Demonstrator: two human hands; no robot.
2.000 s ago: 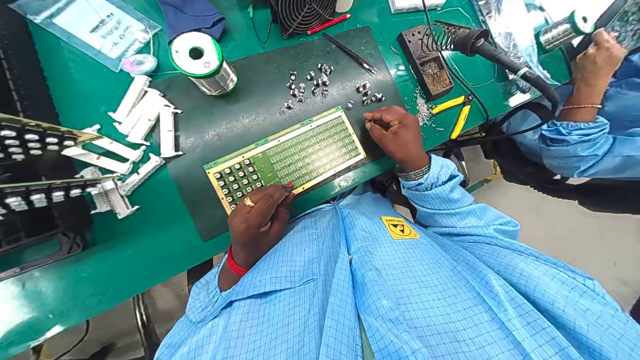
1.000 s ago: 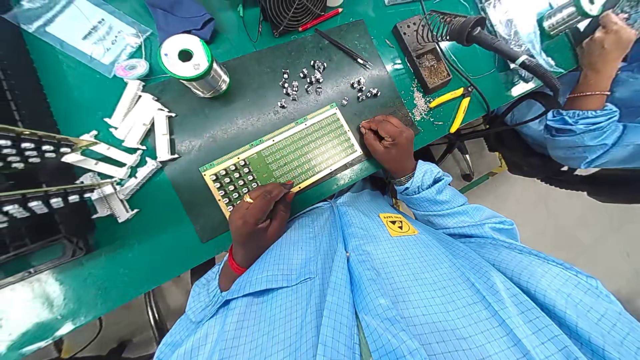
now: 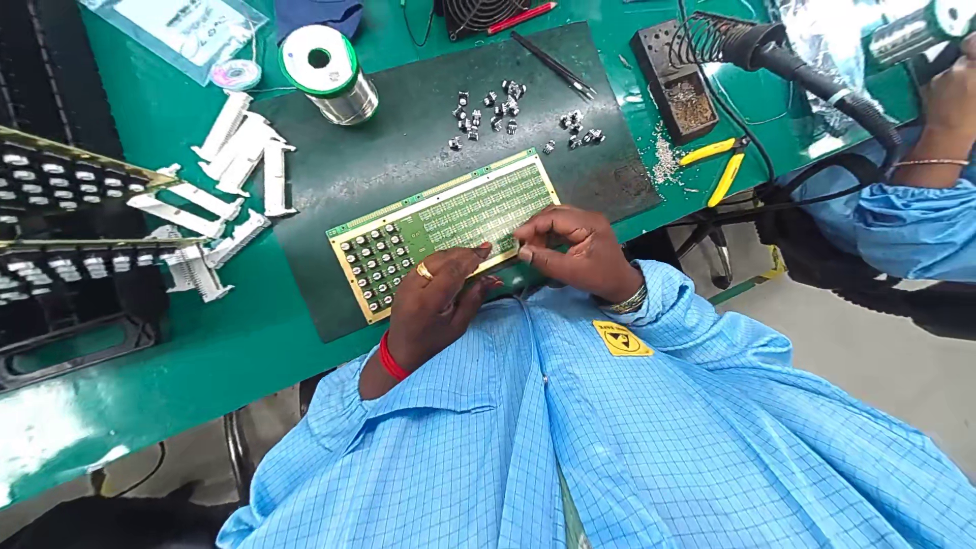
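A green printed circuit board [image 3: 476, 202] lies at a slant on the black mat [image 3: 412, 99]; rows of small round black-and-silver components [image 3: 376, 264] fill its left part. My left hand [image 3: 442, 293] grips the board's near edge, thumb and fingers on it. Over the board's lower right part is my right hand [image 3: 576, 248], thumb and forefinger pinched on a tiny part that is mostly hidden. Loose small black-and-silver components [image 3: 507, 107] are scattered on the mat beyond the board, and a smaller group [image 3: 579, 130] lies to their right.
A solder wire spool [image 3: 347, 91], tweezers [image 3: 553, 65] and a red pen [image 3: 522, 17] are at the back. White plastic pieces [image 3: 240, 152] and racked boards [image 3: 69, 183] stand left. Right are yellow-handled cutters [image 3: 724, 164], a soldering iron stand [image 3: 675, 84] and another person's hand [image 3: 949, 107].
My right hand has moved left from beside the board's right end to over its lower right part. My left hand has stayed at the near edge.
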